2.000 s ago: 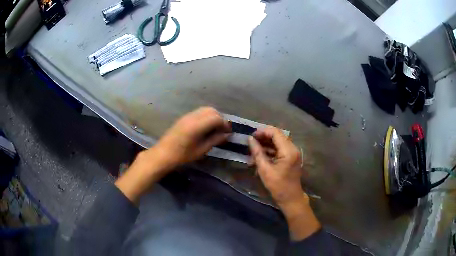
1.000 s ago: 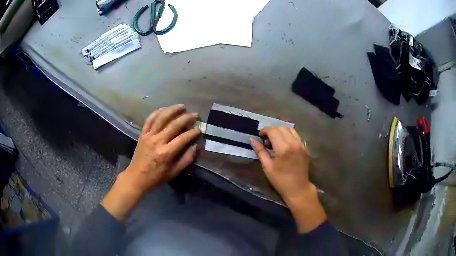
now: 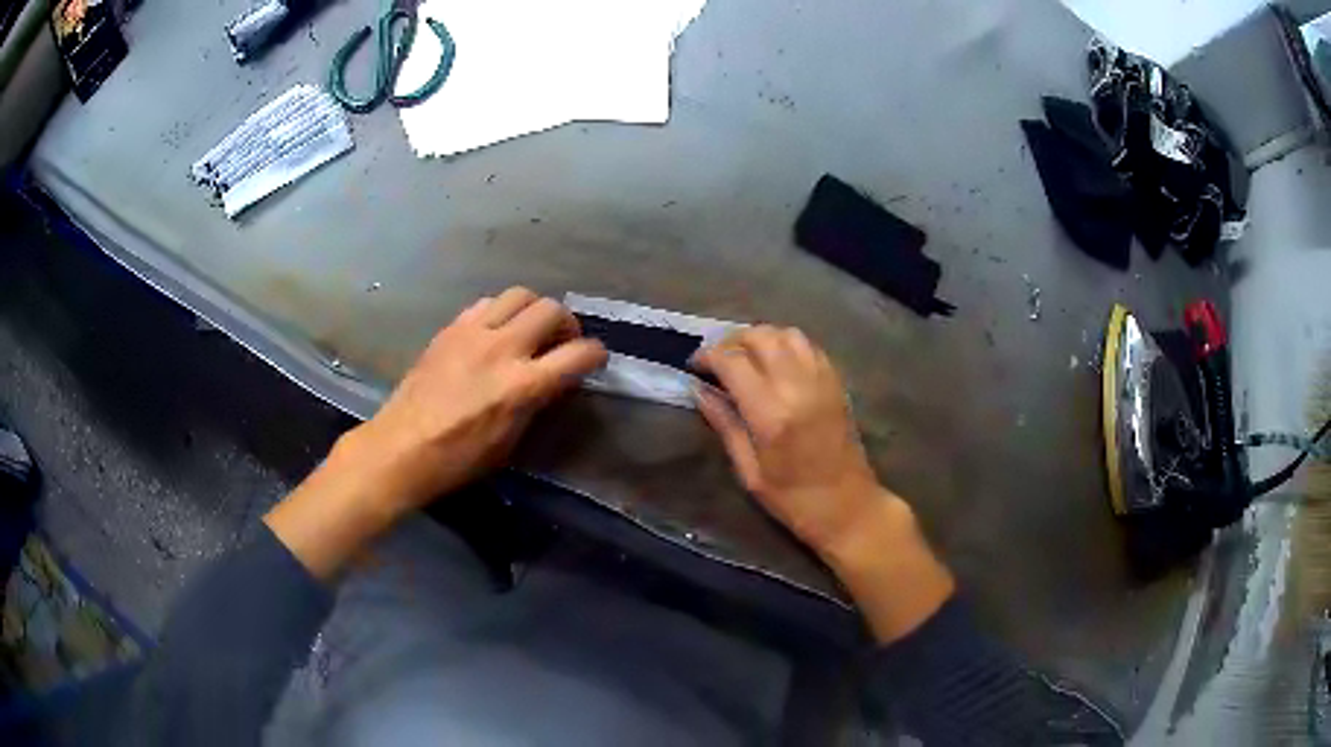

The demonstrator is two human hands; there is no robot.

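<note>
A white interfacing piece [image 3: 642,311] lies on the grey table near its front edge, with a black fabric piece [image 3: 639,340] on it. A pale band [image 3: 642,382] runs along the near side of the black fabric; whether it is the template or folded interfacing I cannot tell. My left hand [image 3: 489,372] has its fingertips on the left end of the work. My right hand [image 3: 781,416] pinches the right end between thumb and fingers. The fingers hide both ends.
The iron [image 3: 1146,416] stands at the right, beside dark cloth bundles [image 3: 1168,146]. A black cut stack [image 3: 872,241] lies beyond my right hand. Green-handled scissors [image 3: 391,66], white sheets [image 3: 548,73], folded strips [image 3: 273,151] and a rolled bundle [image 3: 263,26] lie at the back left.
My left hand has moved from beside the work onto its left end. The near part of the white piece with its narrow black strip no longer shows; the work looks narrower, folded over.
</note>
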